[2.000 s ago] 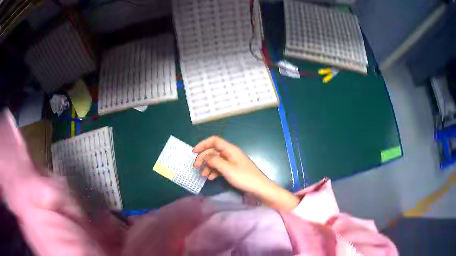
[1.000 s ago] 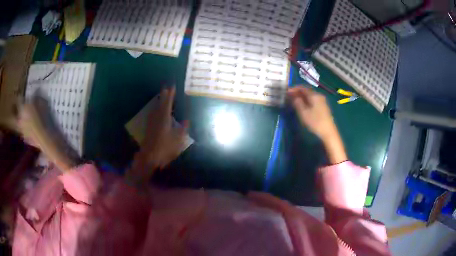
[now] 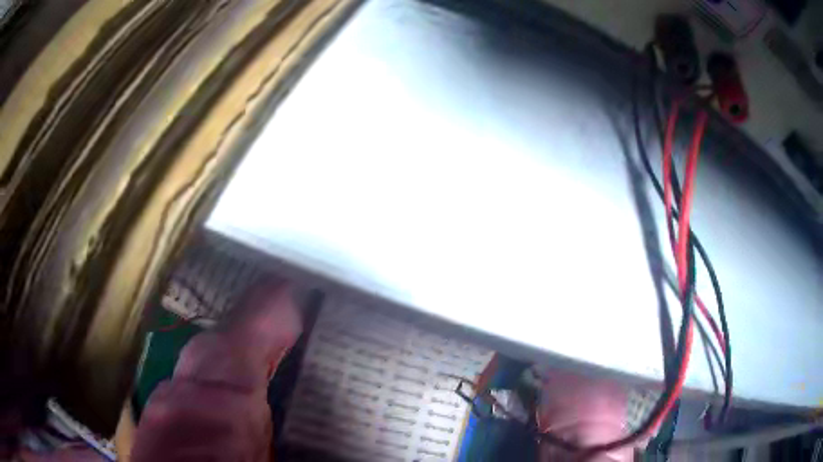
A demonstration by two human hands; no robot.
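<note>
The white overhead shelf [image 3: 433, 198] fills the middle of the view. Two pink sleeves [image 3: 221, 379] reach forward and go under its front edge, one at the lower left and one at the lower right. Both hands are hidden under the shelf, so I cannot see whether they hold anything. Between the sleeves lies a white foam tray [image 3: 379, 383] with rows of dumbbell-shaped parts, its far end hidden by the shelf. Part of another tray [image 3: 217, 275] shows beside the left sleeve, dim and blurred.
A tall layered stack with brown edges [image 3: 171, 171] stands at the left. Red and black cables [image 3: 688, 262] hang over the shelf's right part from connectors [image 3: 727, 90]. Blue tape [image 3: 468, 433] and green mat show below.
The view has risen and moved forward, so the shelf now covers most of the bench. The arms now reach under it. The label sheet and yellow-handled tool are out of sight.
</note>
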